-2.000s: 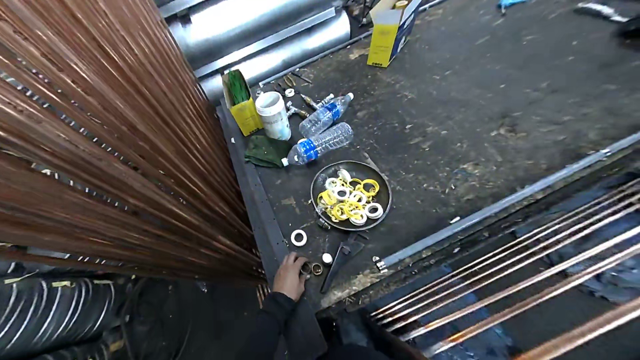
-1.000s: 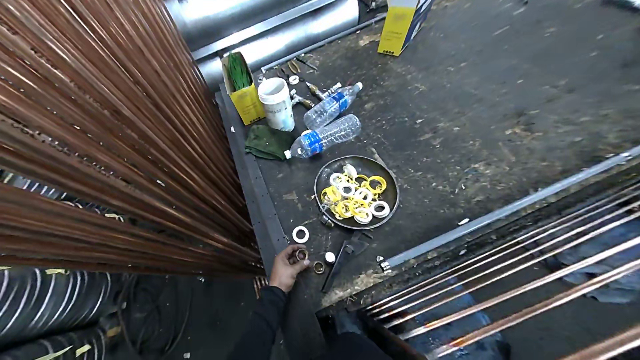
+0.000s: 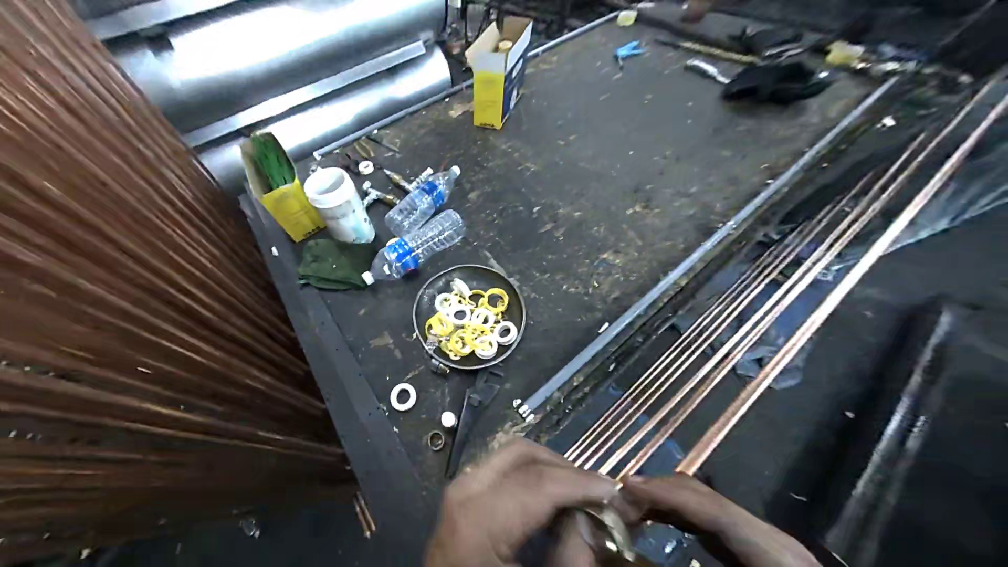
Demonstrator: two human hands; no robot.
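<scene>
My left hand [image 3: 520, 504], blurred by motion, is closed round a metal ring [image 3: 606, 529] at the bottom. My right hand [image 3: 709, 516] meets it fingertip to fingertip at the lower ends of several copper rods [image 3: 776, 366]; its grip is partly hidden. Behind them, a round metal dish [image 3: 424, 315] holds white and yellow rings [image 3: 472, 319]. Between the dish and my left hand lie a white ring [image 3: 403, 397], a small white cap [image 3: 448, 419], a brass-coloured ring [image 3: 435, 440] and a dark long-handled tool [image 3: 466, 421].
Two plastic bottles [image 3: 433, 236], a white tub [image 3: 339, 205], a dark green cloth [image 3: 337, 264] and a yellow box [image 3: 293, 209] stand or lie left. Another box [image 3: 490, 87] stands farther back. A metal rail [image 3: 669, 279] edges the dark work surface; dense copper rods [image 3: 157, 299] fill the left side.
My left hand picked up a ring beside the brass-coloured one and has moved right, to the copper rods. My right hand has come into view there.
</scene>
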